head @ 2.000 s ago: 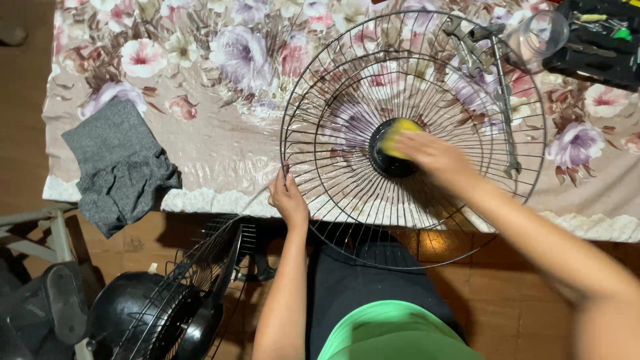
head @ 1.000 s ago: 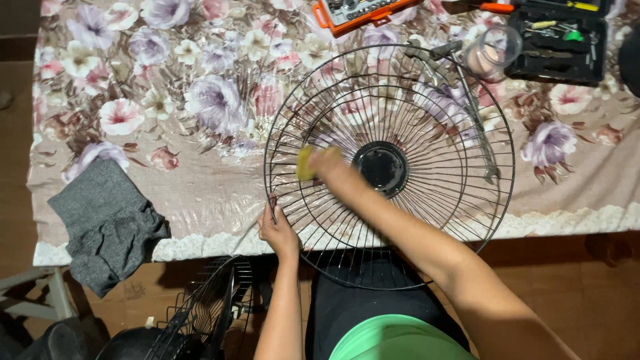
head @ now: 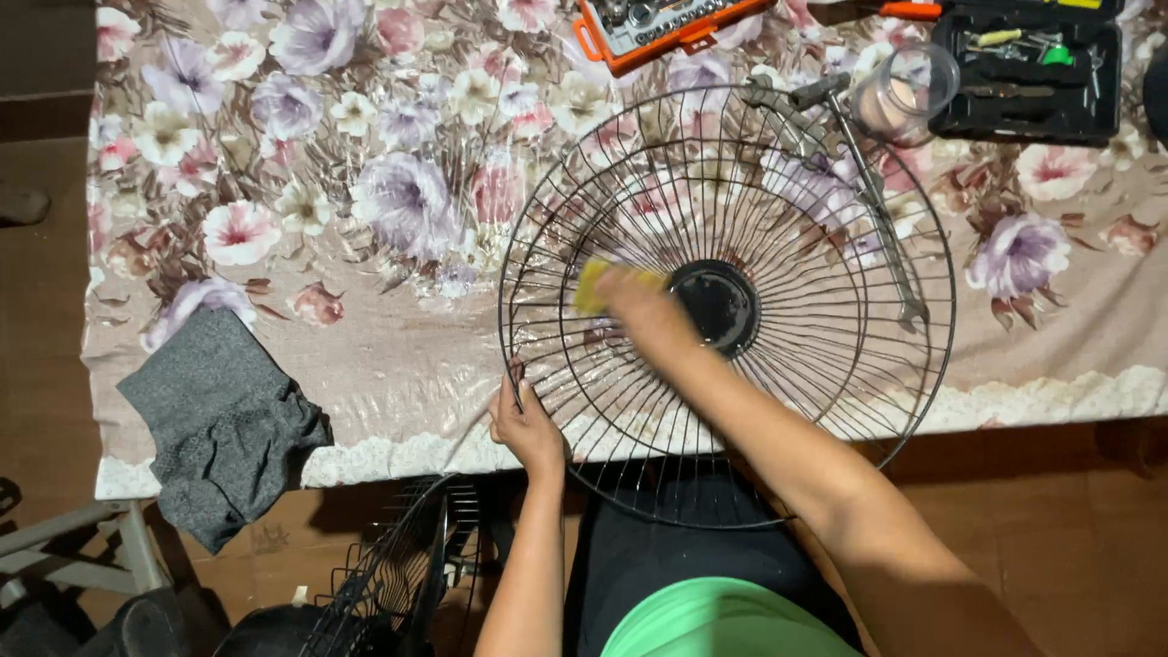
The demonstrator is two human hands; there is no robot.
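A round black wire fan grille (head: 862, 319) lies across the near edge of the table, its lower rim overhanging toward my lap. My left hand (head: 531, 424) grips the grille's rim at its lower left. Blurred by motion, my right hand (head: 634, 297) presses a yellow sponge or cloth (head: 595, 285) on the wires just left of the black hub (head: 716, 306). Metal wrenches (head: 785, 114) and a hammer-like metal tool (head: 867, 182) are at the grille's upper right, seen partly through or beside its wires.
A grey cloth (head: 228, 420) hangs over the near table edge at left. An orange socket set case (head: 662, 27), a clear plastic cup (head: 903, 96) and a black tool case (head: 1027, 82) are at the far side. Below left stand the rest of a fan (head: 392, 575) and a grey metal frame (head: 91, 547).
My right hand and the yellow sponge or cloth have moved from the hub out to the left wires, then back somewhat toward the hub. My left hand stays on the rim.
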